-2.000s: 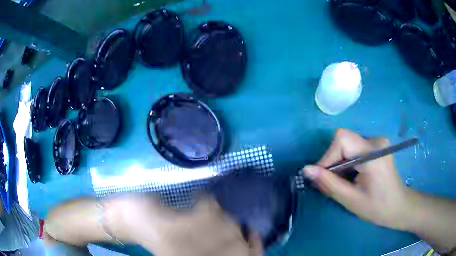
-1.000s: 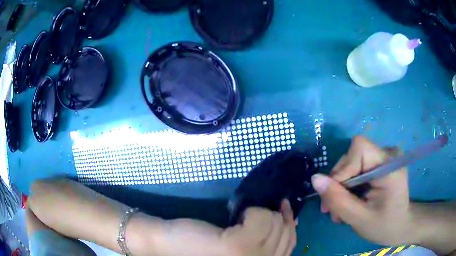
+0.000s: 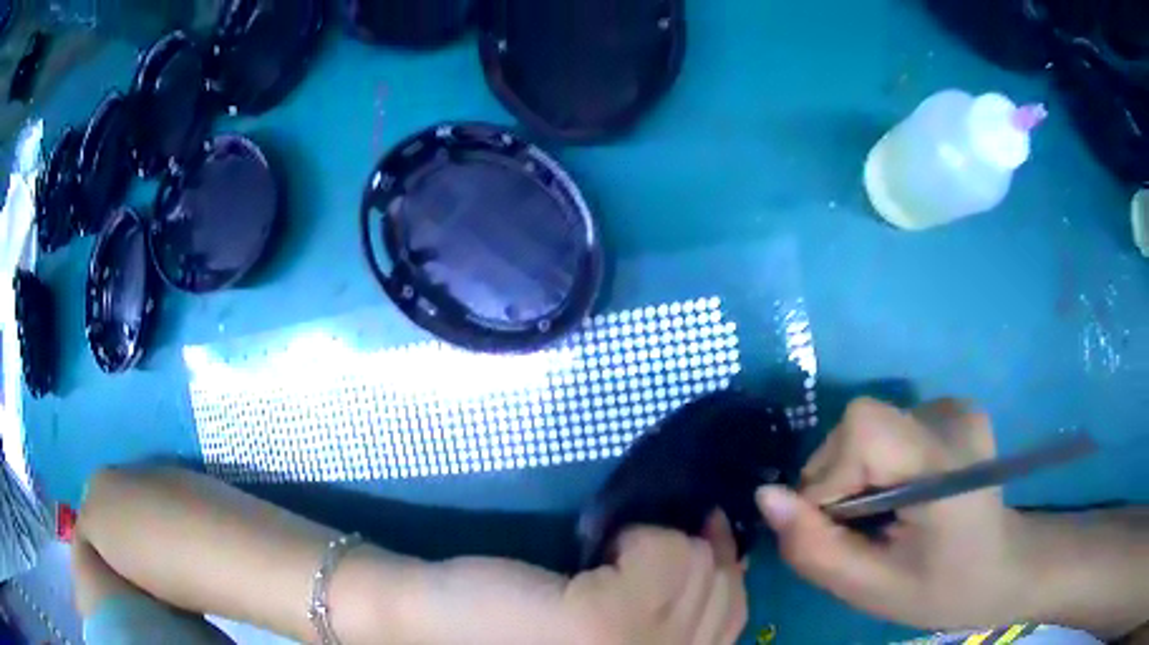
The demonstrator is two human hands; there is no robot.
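My left hand (image 3: 668,586) holds a black oval cover (image 3: 687,466) tilted at the lower middle. My right hand (image 3: 882,504) grips silver tweezers (image 3: 970,481) and is close against the cover's right rim; the tweezer tips are hidden by the fingers. The dot sheet (image 3: 504,422), with rows of small white dots, lies flat behind the held cover, which overlaps its right part. Another oval cover (image 3: 485,239) lies open side up at the sheet's far edge.
A translucent glue bottle (image 3: 939,161) with a pink nozzle lies tilted at the upper right. Several black covers (image 3: 217,212) stand at the left, others at the top (image 3: 582,57) and upper right (image 3: 1106,107). A second bottle (image 3: 1140,221) is cut off at the right edge.
Since two seconds ago, the view has shifted and both hands have come together at the held cover. In the last second, my right hand moved slightly left and the tweezers lie flatter.
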